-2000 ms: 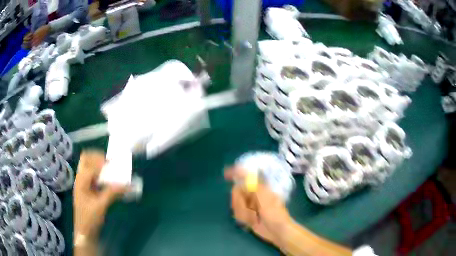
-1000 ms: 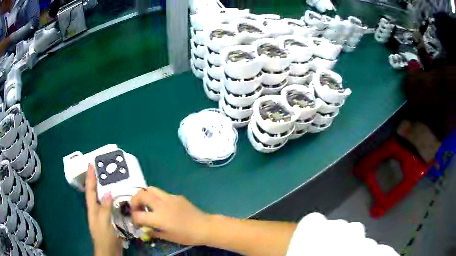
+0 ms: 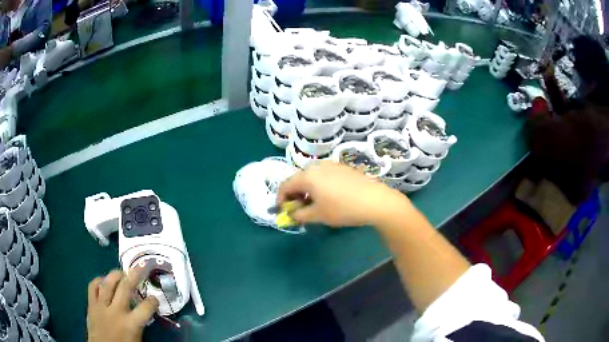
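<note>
A white camera body lies on the green bench at the lower left, its black lens panel facing up and its round cavity open below. A silver motor and thin wires show in the cavity. My left hand rests on the body's lower left, its fingertips at the cavity rim. My right hand holds a small yellow-gripped tool over a flat round pale bundle; whether it touches the bundle is hidden.
Stacked white shells with circuitry stand beyond my right hand. More stacked shells line the left edge. A metal post and rail stand behind. Red stool is at the right. Other people show at the upper left and right edge.
My right hand has moved from the cavity rightward and away to the pale bundle, with the yellow tool. My left hand has shifted lower on the body, uncovering the lens panel's side.
</note>
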